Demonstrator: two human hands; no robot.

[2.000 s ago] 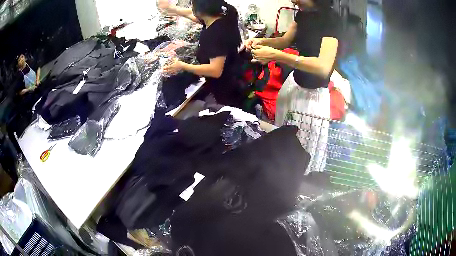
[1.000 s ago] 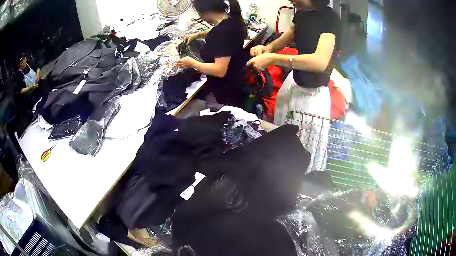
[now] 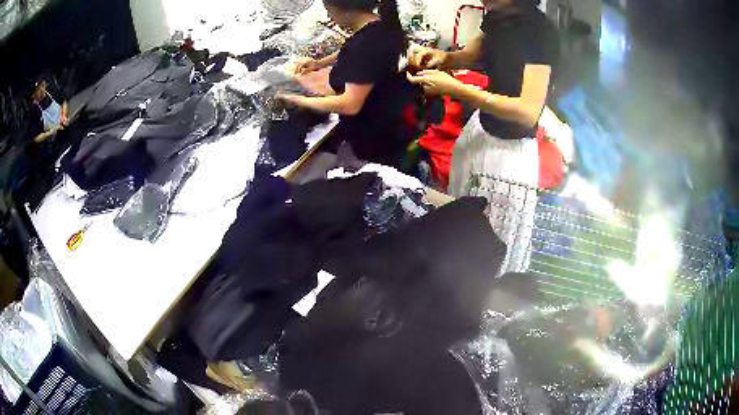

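Note:
Neither of my hands is in the picture. A pile of black garments point(image 3: 405, 284) lies nearest in front of me, with a ring-shaped fold in the cloth near its middle. A white label point(image 3: 313, 293) lies on the dark cloth left of that fold. Crinkled clear polybags point(image 3: 559, 348) with strong glare lie at the lower right, over dark cloth. Another piece of clear film point(image 3: 389, 207) and some white cloth lie at the back of the pile.
A white table point(image 3: 121, 284) at left bears dark garments, clear film and orange-yellow-handled scissors point(image 3: 75, 240). Two people in black tops point(image 3: 369, 73) stand beyond, hands raised at work. Red garments point(image 3: 442, 138) lie behind them. A wire cage point(image 3: 583, 251) is at right, a blue crate point(image 3: 53, 385) lower left.
The person at the table has turned and lowered their hands onto the film and cloth there. The standing person's hands have shifted slightly. The view has tilted a little; the dark pile looks almost unchanged.

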